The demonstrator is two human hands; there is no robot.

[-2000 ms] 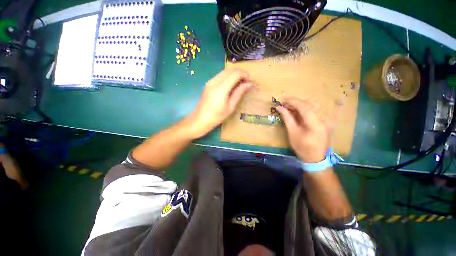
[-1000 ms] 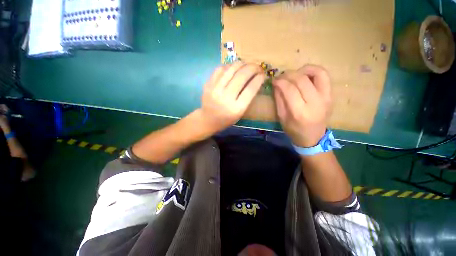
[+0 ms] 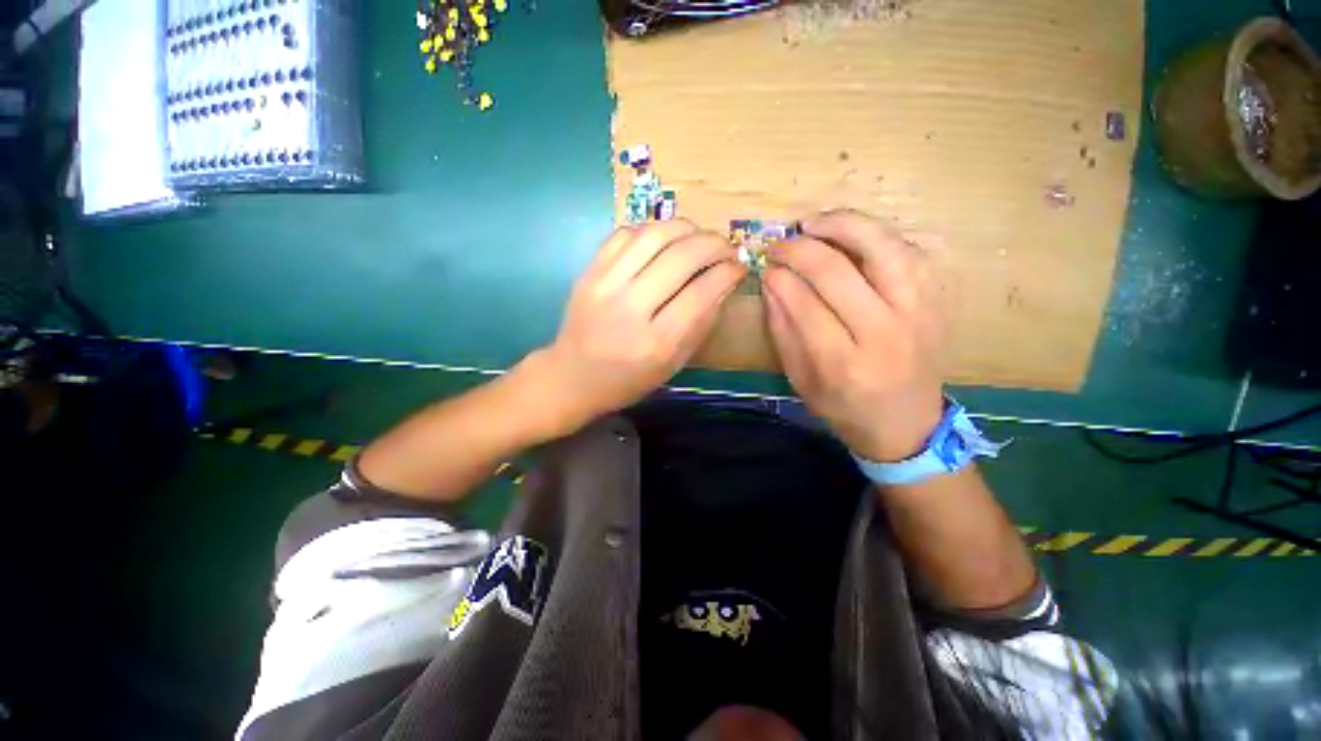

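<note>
A small green circuit board strip [image 3: 752, 258] with white, blue and yellow spots shows between my fingertips, over the tan cardboard mat [image 3: 956, 145]. My left hand [image 3: 645, 304] pinches its left side with thumb and fingers. My right hand [image 3: 862, 311], with a light blue band at the wrist, pinches its right side. The fingers hide much of the strip, and I cannot tell whether a loose component is held with it. More small green and white board pieces [image 3: 646, 188] lie at the mat's left edge, just beyond my left hand.
Yellow-and-black components [image 3: 461, 32] lie loose on the green bench top [image 3: 478, 203]. A dotted white tray [image 3: 246, 94] and a plain white sheet [image 3: 119, 109] are at the far left. A brown pot [image 3: 1224, 113] stands at the right. The fan's edge [image 3: 681, 15] is at the top.
Two seconds ago my hands were apart, with the strip lying on the mat; now both meet at the strip. The view has shifted, and the fan is mostly out of the picture.
</note>
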